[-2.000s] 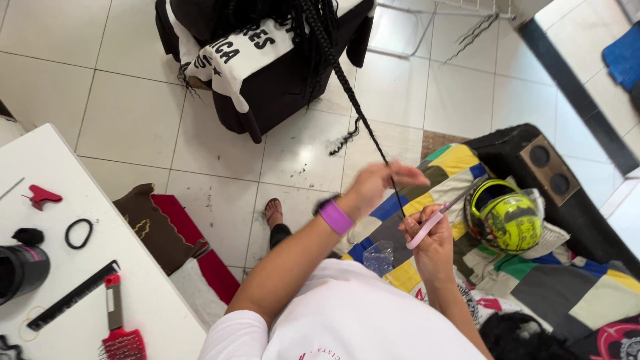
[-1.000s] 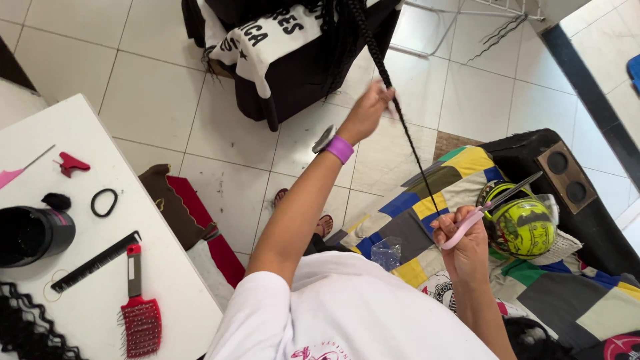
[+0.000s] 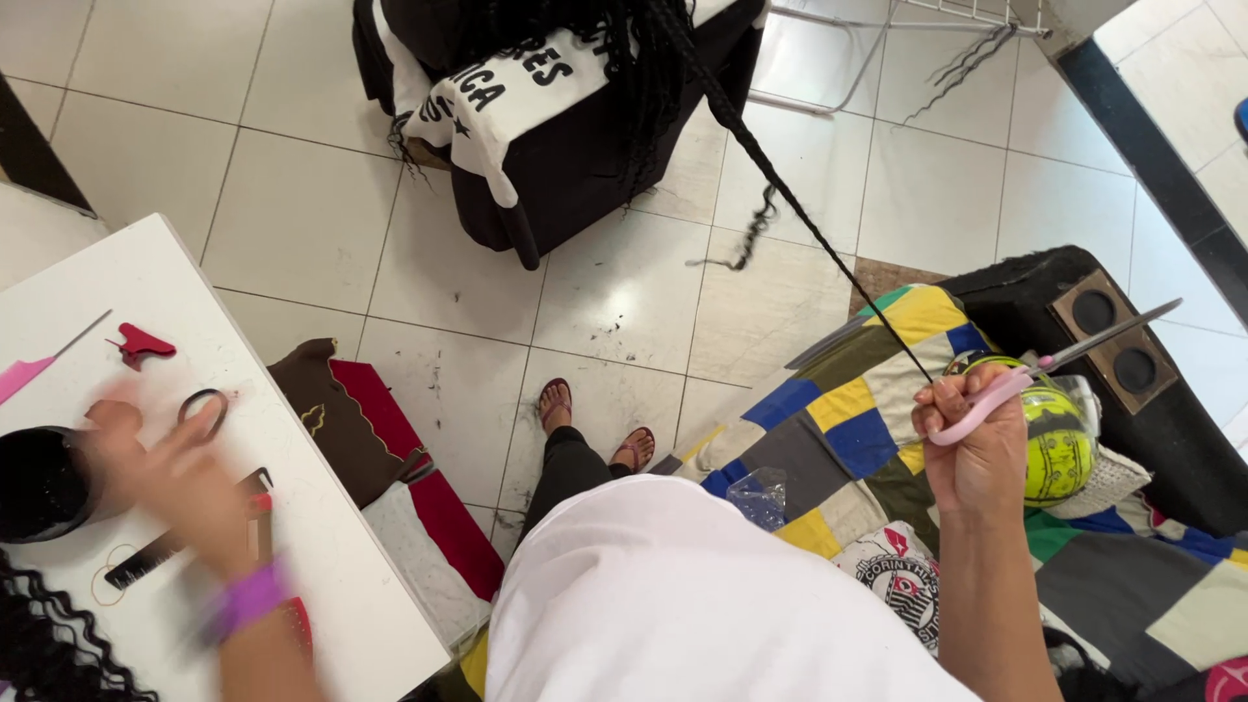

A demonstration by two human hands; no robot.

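Note:
My left hand (image 3: 161, 478), blurred by motion and with a purple wristband, is over the white table beside a black jar (image 3: 44, 483). Its fingers look spread, one near a black hair tie (image 3: 203, 392); no held object shows. In my right hand (image 3: 965, 409) are the thin tip of a long black braid (image 3: 795, 200) and the pink handle of scissors (image 3: 994, 395), whose blades point up and right. The braid runs taut up to dark hair of a person at the top, hanging over a black chair (image 3: 585, 166) draped with a printed white cloth (image 3: 546, 83).
The table (image 3: 341, 585) also holds a black comb (image 3: 146, 561), a red clip (image 3: 146, 343), a pink-handled pointed tool (image 3: 24, 375), a partly hidden red brush and loose curly hair (image 3: 49, 634). At right, a yellow helmet (image 3: 1058, 444) rests on a sofa with patchwork cover (image 3: 799, 409).
My left hand has left the braid and moved left to the table beside the jar. My right hand still holds the braid's tip and the scissors.

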